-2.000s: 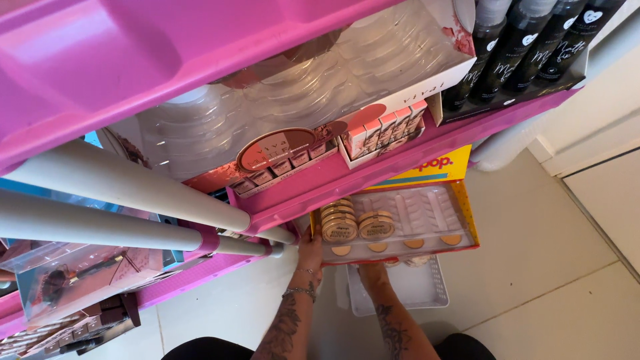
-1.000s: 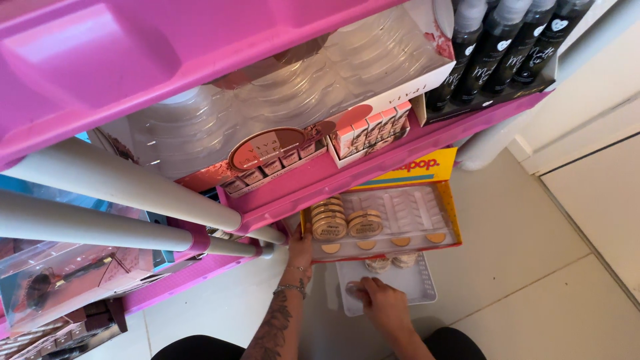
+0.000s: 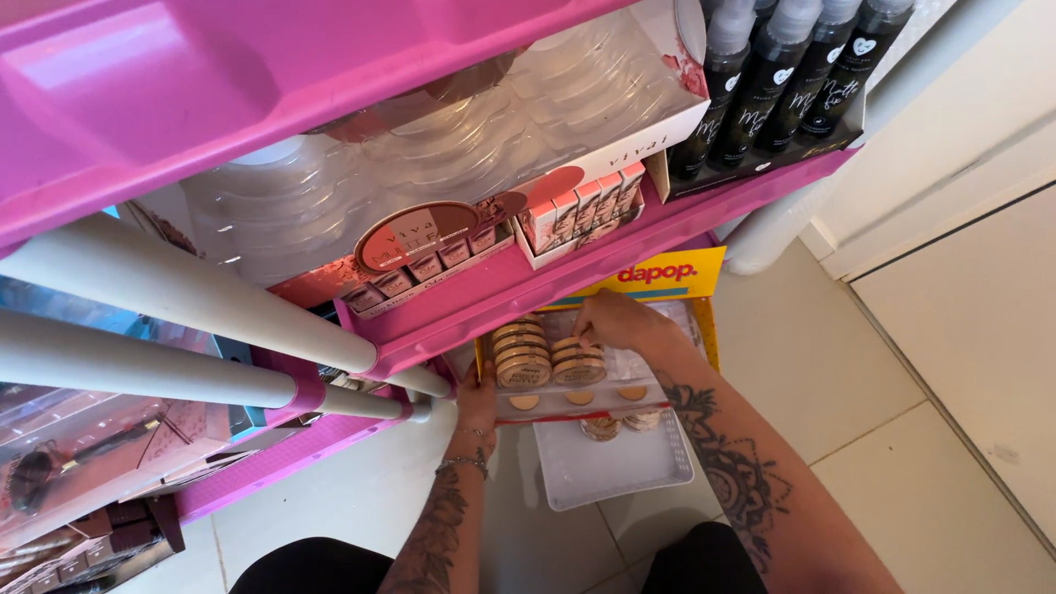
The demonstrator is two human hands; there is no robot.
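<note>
My left hand [image 3: 476, 398] grips the left side of a yellow and red cardboard display box [image 3: 706, 330] under the pink shelf. Two rows of round powder compacts [image 3: 523, 365] stand in the box's clear plastic insert, with beige shade circles along its front. Over the right row reaches my right hand [image 3: 619, 322], its fingertips at the back compacts [image 3: 577, 363]; whether they pinch one is not clear. A white plastic tray [image 3: 615, 470] lies on the floor, partly beneath the box, with several round compacts [image 3: 602, 426] at its far end.
Just above the hands runs a pink plastic shelf [image 3: 462, 299] holding a large clear-fronted cosmetics box [image 3: 528, 177], small cartons [image 3: 577, 210] and black spray bottles [image 3: 763, 99]. Grey shelf posts [image 3: 181, 293] stand at the left. A white door [image 3: 973, 280] is on the right.
My right hand has moved up from the white tray to the compacts in the display box. The left hand still holds the box's left side.
</note>
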